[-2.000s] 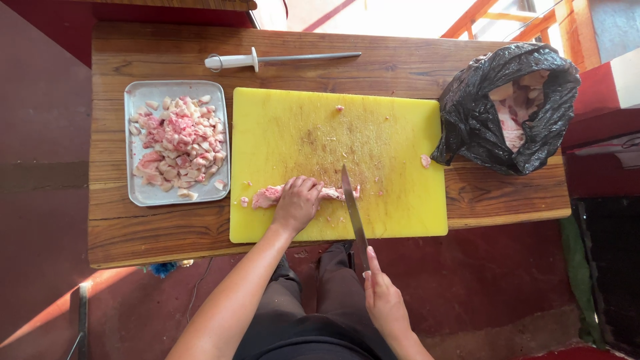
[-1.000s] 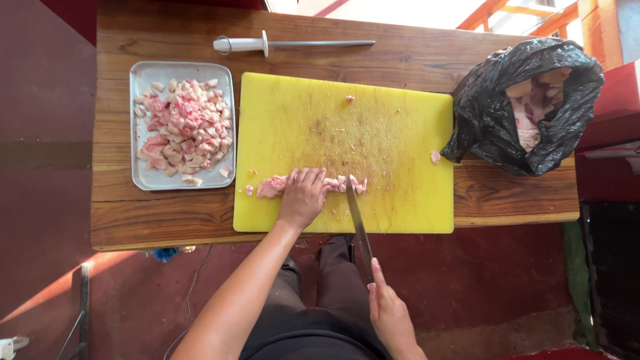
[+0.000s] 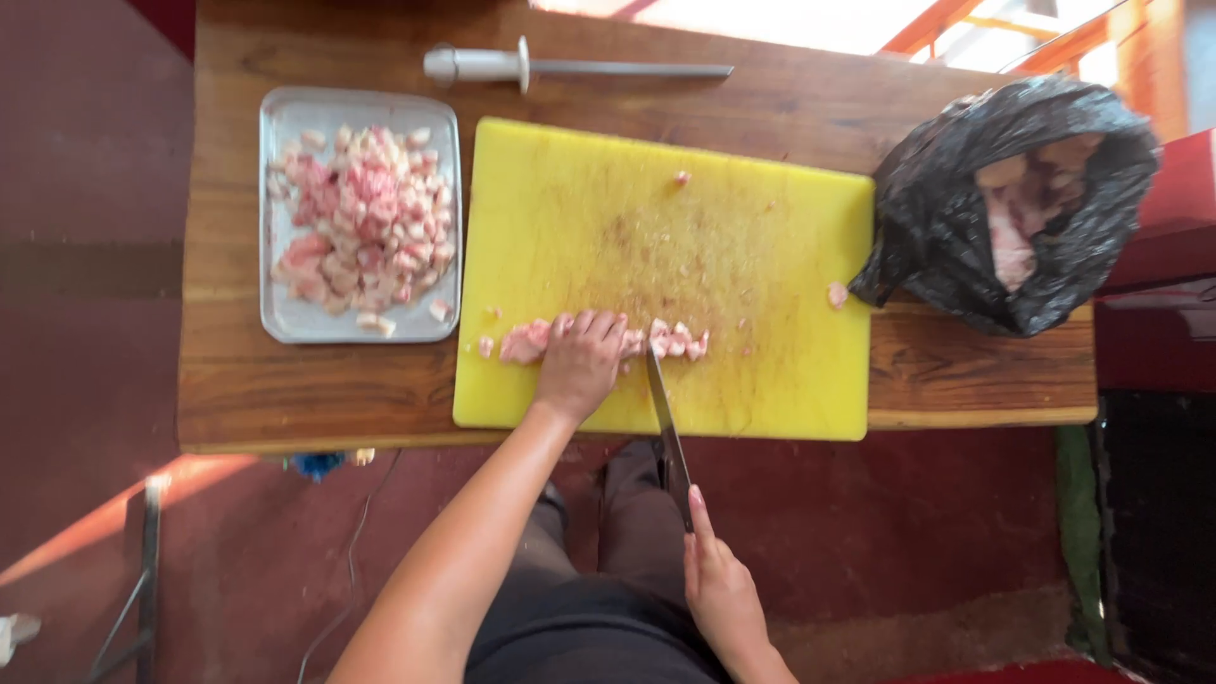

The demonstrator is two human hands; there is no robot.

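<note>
My left hand (image 3: 581,366) presses a strip of pale pink raw meat (image 3: 522,342) flat on the yellow cutting board (image 3: 551,228), near the board's front edge. In my right hand (image 3: 722,584) is the handle of a long kitchen knife (image 3: 669,432), whose tip end is at the strip, just right of my left fingers. Several small cut pieces (image 3: 681,340) lie in a row right of the blade. Left of the board, a metal tray (image 3: 285,328) holds a heap of chopped meat (image 3: 366,204). The knife's handle is hidden by my fingers.
A honing steel with a white handle (image 3: 480,66) lies behind the board on the wooden table (image 3: 313,394). At the right, an open black plastic bag (image 3: 936,190) holds larger meat pieces (image 3: 1007,228). A scrap of meat (image 3: 837,294) sits near the board's right edge.
The knife has moved left along the strip, and more cut pieces now lie right of the blade. My left hand remains on the meat.
</note>
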